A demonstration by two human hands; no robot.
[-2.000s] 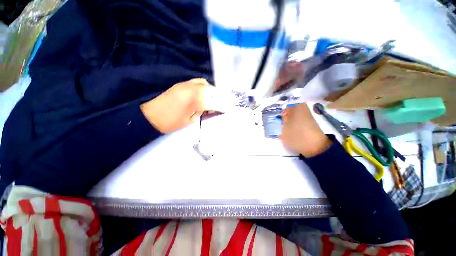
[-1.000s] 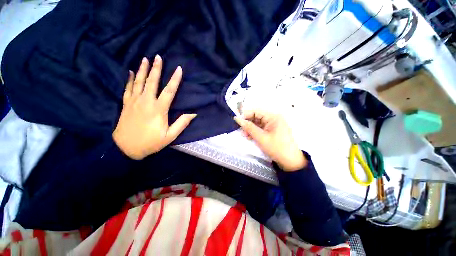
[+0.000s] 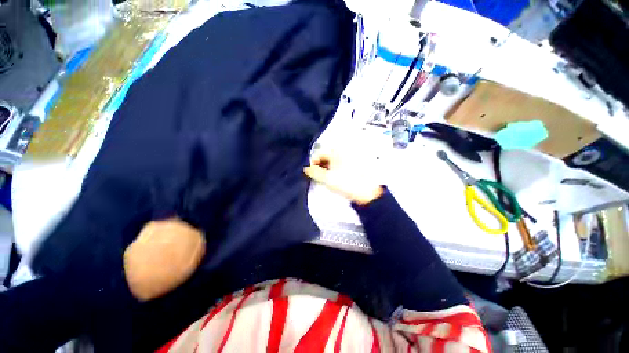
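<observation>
A large navy garment panel (image 3: 241,131) lies spread over the table left of the sewing machine and hangs over the front edge. My left hand (image 3: 165,258) is at its lower left, blurred, with the fingers hidden by or in the cloth. My right hand (image 3: 341,179) is at the panel's right edge, with thumb and fingertips together on the cloth edge. The sewing machine's needle area (image 3: 379,114) is above and right of my right hand, with no cloth under it. The small grey-blue attachment (image 3: 401,133) sits beside it.
Scissors with yellow and green handles (image 3: 486,200) lie right of my right hand. Behind them are a black crumpled strip (image 3: 462,141), a brown cardboard piece (image 3: 483,110) and a mint-green block (image 3: 522,134). A checked scrap (image 3: 535,256) hangs at the right. Ruler tape (image 3: 345,238) runs along the front edge.
The navy panel has shifted from behind the machine head to the left and now lies spread out. My left hand went flat on it, then moved down and left. My right hand moved to its edge.
</observation>
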